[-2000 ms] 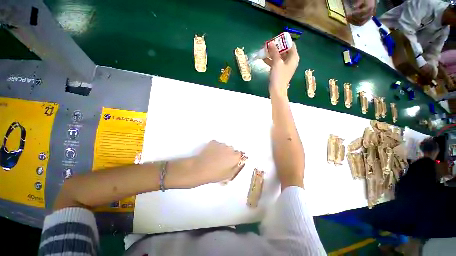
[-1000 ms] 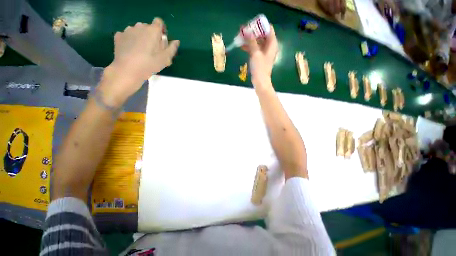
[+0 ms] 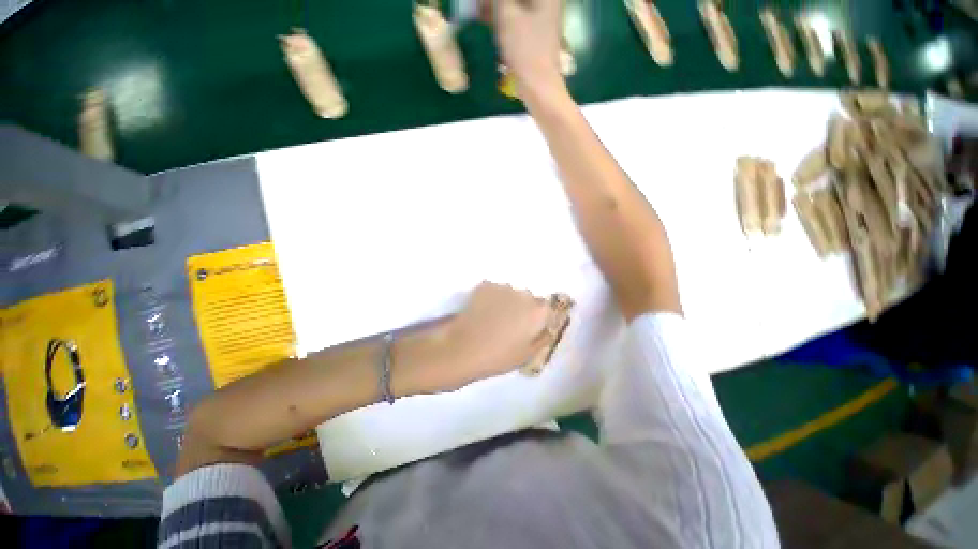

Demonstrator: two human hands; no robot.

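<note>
My left hand (image 3: 495, 338) is over the white work sheet (image 3: 408, 214), closed on a beige moulded part (image 3: 554, 335) that sticks out past the fingers. My right hand (image 3: 531, 48) is over the green conveyor belt at the top edge, blurred and partly cut off. It is closed around the glue bottle (image 3: 469, 11), of which only a pale bit shows left of the fingers. Another beige part (image 3: 440, 48) lies on the belt just left of this hand. A small amber piece (image 3: 507, 83) lies below the hand, partly covered.
More beige parts lie spaced on the belt (image 3: 215, 70), left and right. Two or so lie together on the sheet (image 3: 759, 196), beside a large pile of beige parts (image 3: 879, 198) at right. A grey metal post (image 3: 70, 177) and a headset carton sheet (image 3: 220, 193) are at left.
My left hand has come back from the belt at upper left and taken hold of the beige part on the sheet. The view has shifted, so belt and right hand sit higher.
</note>
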